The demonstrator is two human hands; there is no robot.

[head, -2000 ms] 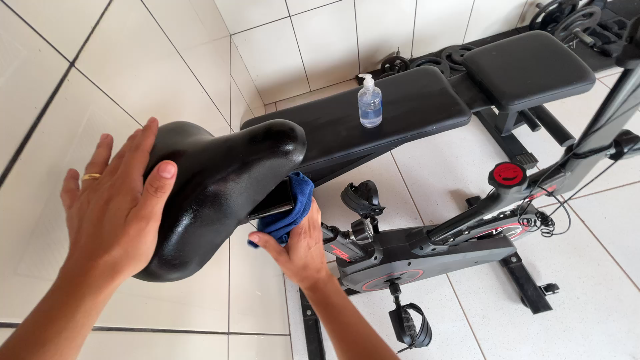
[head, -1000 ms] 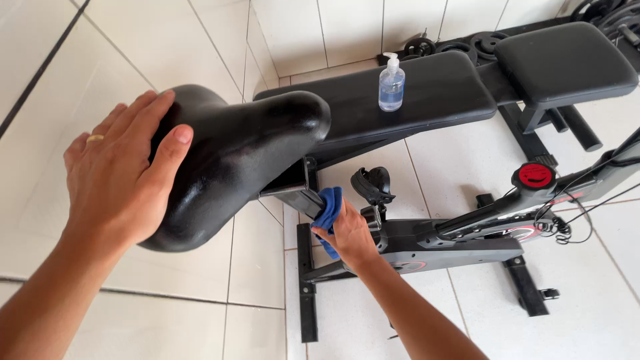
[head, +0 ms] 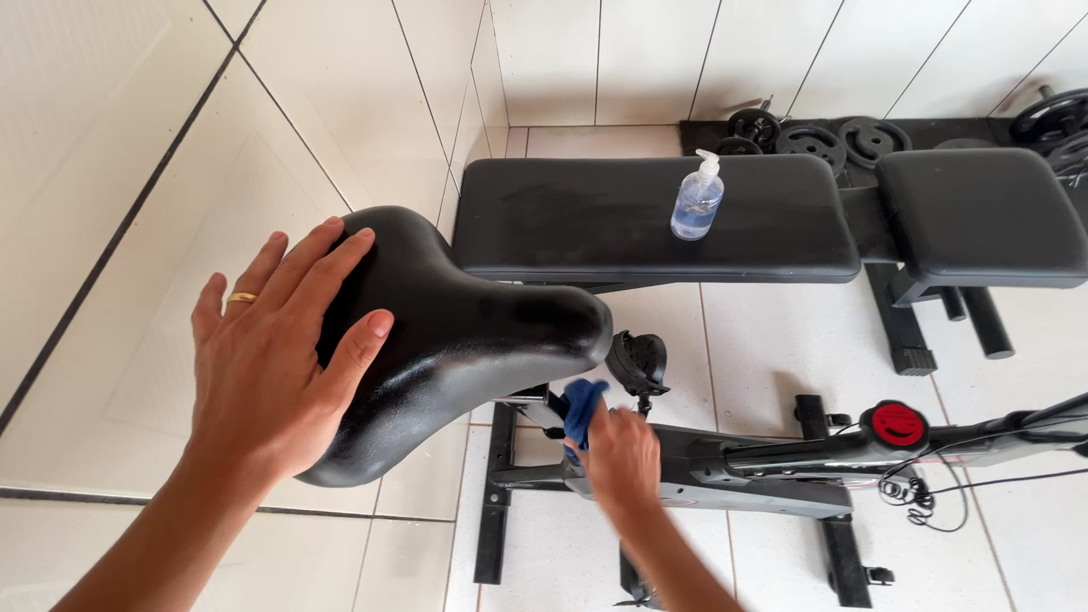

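My left hand (head: 280, 357) rests with spread fingers on the wide rear of the black exercise bike saddle (head: 442, 314); a ring is on one finger. Below the saddle's nose, my right hand (head: 622, 455) grips a blue cloth (head: 583, 412) against the seat post area of the bike frame (head: 756, 476). The right hand is slightly blurred, and its fingertips are partly hidden. A pedal with a strap (head: 637, 364) is just above and right of the cloth. The red round knob (head: 899, 424) lies farther right on the bike.
A clear pump bottle (head: 697, 200) with bluish liquid stands on the black padded weight bench (head: 561, 217) behind the bike. Weight plates (head: 874, 141) lie on a dark mat along the tiled wall. Loose cables (head: 914, 493) hang at the right. A tiled wall (head: 110, 280) rises close on the left.
My right hand has moved with the blue cloth from just under the saddle down to the lower seat post area. My left hand has stayed on the saddle. The view has shifted somewhat.
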